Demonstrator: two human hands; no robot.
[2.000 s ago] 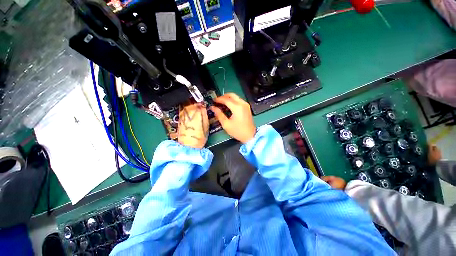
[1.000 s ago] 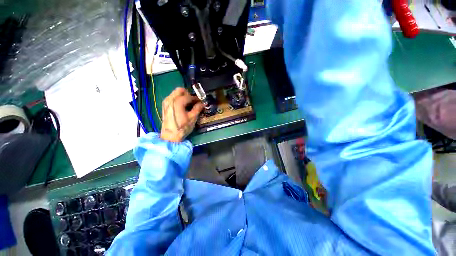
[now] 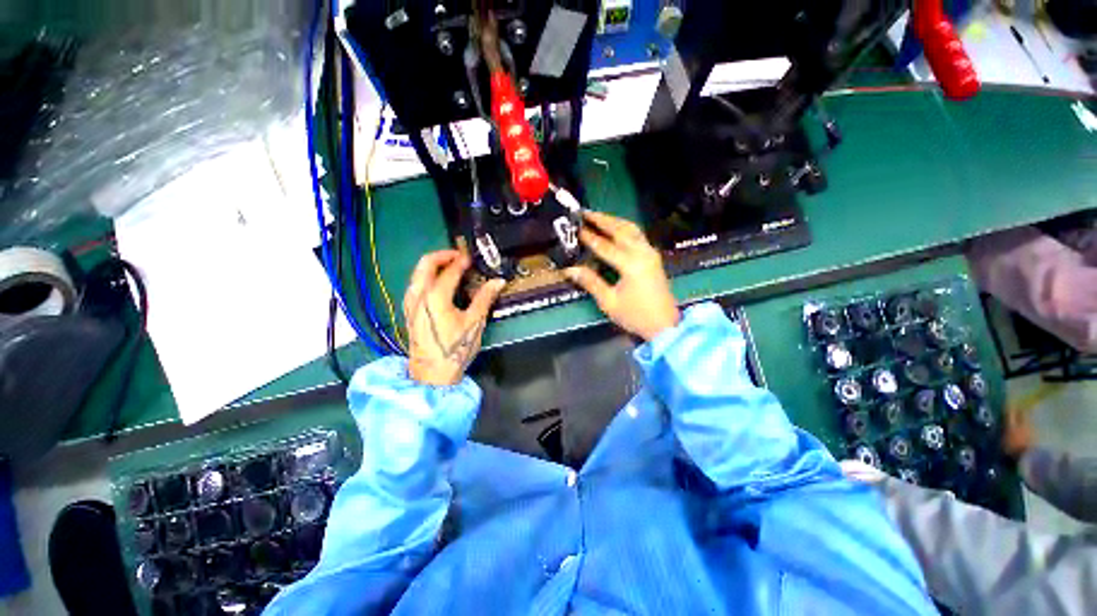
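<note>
The left test fixture (image 3: 529, 292) stands in front of me, an upright black plate on a base with a tan-brown strip. Its red clamp handle (image 3: 520, 144) points down toward me. Two round black parts sit on the base under the metal fittings, partly hidden by fingers. My left hand (image 3: 448, 315) has its fingertips at the left part (image 3: 493, 267). My right hand (image 3: 626, 279) has its fingertips at the right part (image 3: 565, 253). Whether the fingers grip the parts or only touch them is unclear.
The right fixture (image 3: 734, 235) stands beside, its red handle (image 3: 948, 54) raised. Blister trays with black parts lie at lower left (image 3: 235, 517) and right (image 3: 896, 385). A record sheet (image 3: 229, 313), blue cables (image 3: 349, 265) and tape roll (image 3: 34, 283) are left. Another person's grey sleeve (image 3: 986, 529) is lower right.
My right arm, earlier stretched forward past the fixture, has come back to its right side. The left fixture's red handle has come down into view. My left hand has stayed near the left part.
</note>
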